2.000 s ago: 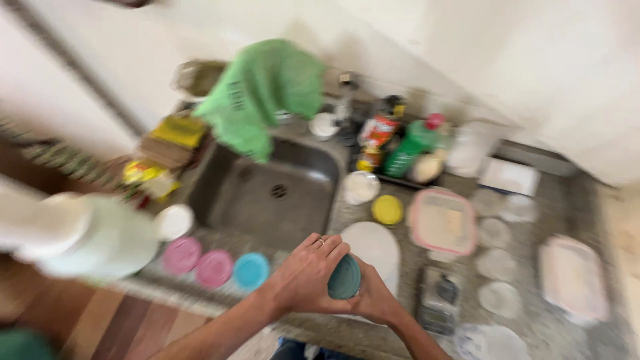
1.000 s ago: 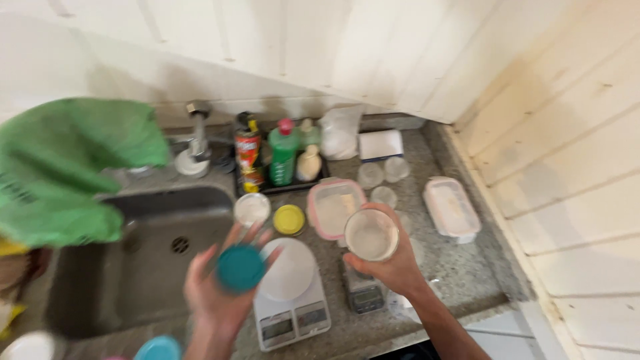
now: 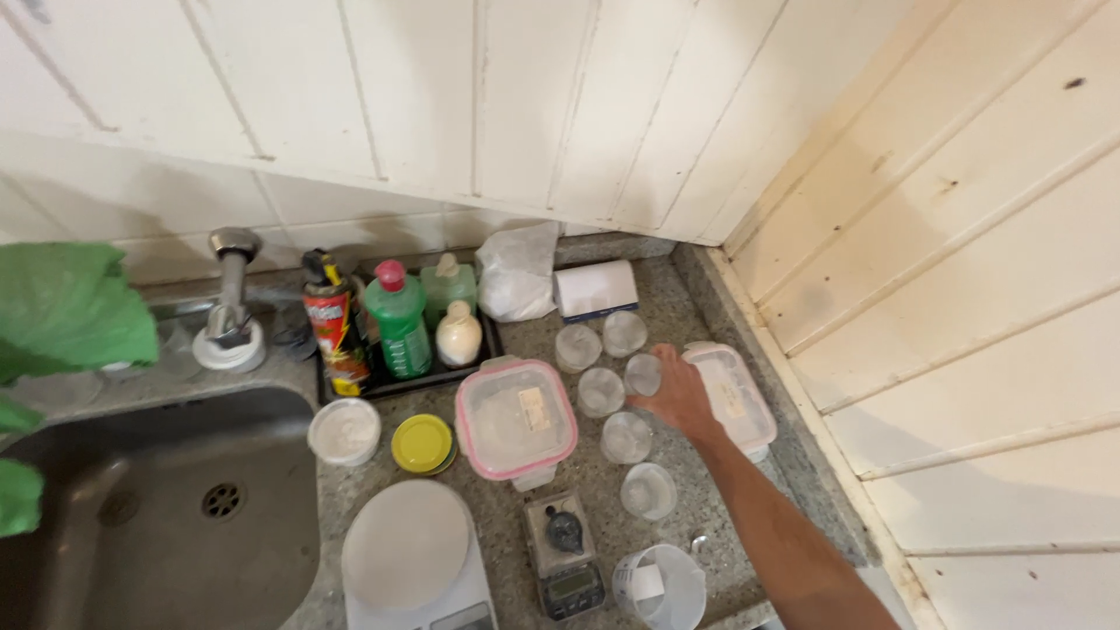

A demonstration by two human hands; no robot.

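My right hand (image 3: 681, 395) grips a small clear cup (image 3: 644, 374) by its right side, among several similar clear cups standing on the granite counter. One such cup (image 3: 601, 391) is just left of it and another (image 3: 625, 333) just behind. A pink-rimmed lidded container (image 3: 731, 395) lies right of my hand. A white kitchen scale (image 3: 407, 544), a small pocket scale (image 3: 564, 556) and a clear measuring jug (image 3: 661, 586) stand nearer me. My left hand is out of view.
A steel sink (image 3: 166, 516) with a faucet (image 3: 233, 284) lies left, beside a green plastic bag (image 3: 74, 306). A black tray holds a spray can (image 3: 334, 328), a green detergent bottle (image 3: 399, 324) and other bottles. Yellow lid (image 3: 423, 444), white tub (image 3: 345, 431) and square container (image 3: 516, 420) stand between.
A second ago my right hand held a larger-looking clear cup near the scale; now it is at the cups farther back. My left hand, with a teal lid, has left the view. The view has shifted right.
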